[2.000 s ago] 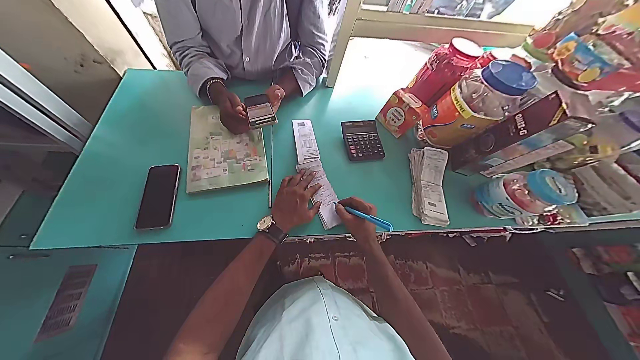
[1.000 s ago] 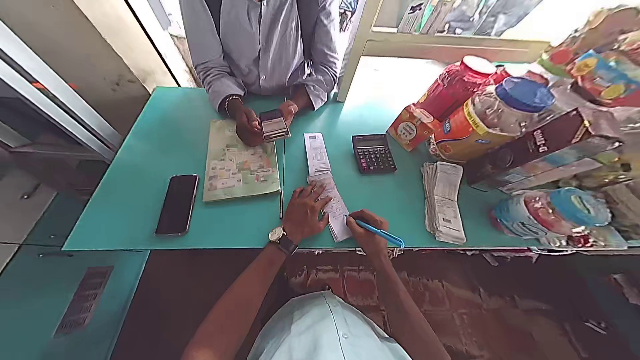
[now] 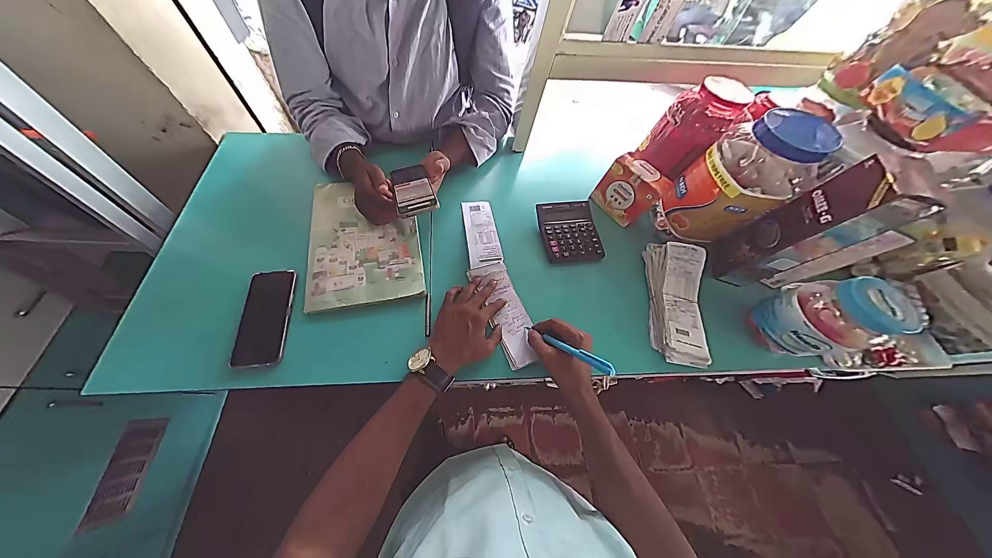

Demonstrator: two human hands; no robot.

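My right hand (image 3: 564,355) is closed around a blue pen (image 3: 577,354), its tip on the lower part of a narrow paper pad (image 3: 511,314) that bears handwriting. Flat on the pad's left side lies my left hand (image 3: 465,324), fingers spread, with a watch (image 3: 431,370) on the wrist. The pad's upper leaf (image 3: 482,234) is folded back and printed. Beyond the pad, to the right, is a black calculator (image 3: 570,232). A bundle of used paper slips (image 3: 676,304) lies right of my right hand.
Across the teal table (image 3: 186,232) a person holds a phone (image 3: 414,191) over a patterned book (image 3: 364,256). A black smartphone (image 3: 263,318) lies at the left. Plastic jars (image 3: 775,155), a small orange box (image 3: 629,190) and a dark carton (image 3: 806,217) crowd the right side.
The view has shifted somewhat. My right hand stays at the pad with the pen; my left hand remains on the paper. Nothing has plainly been taken up or let go.
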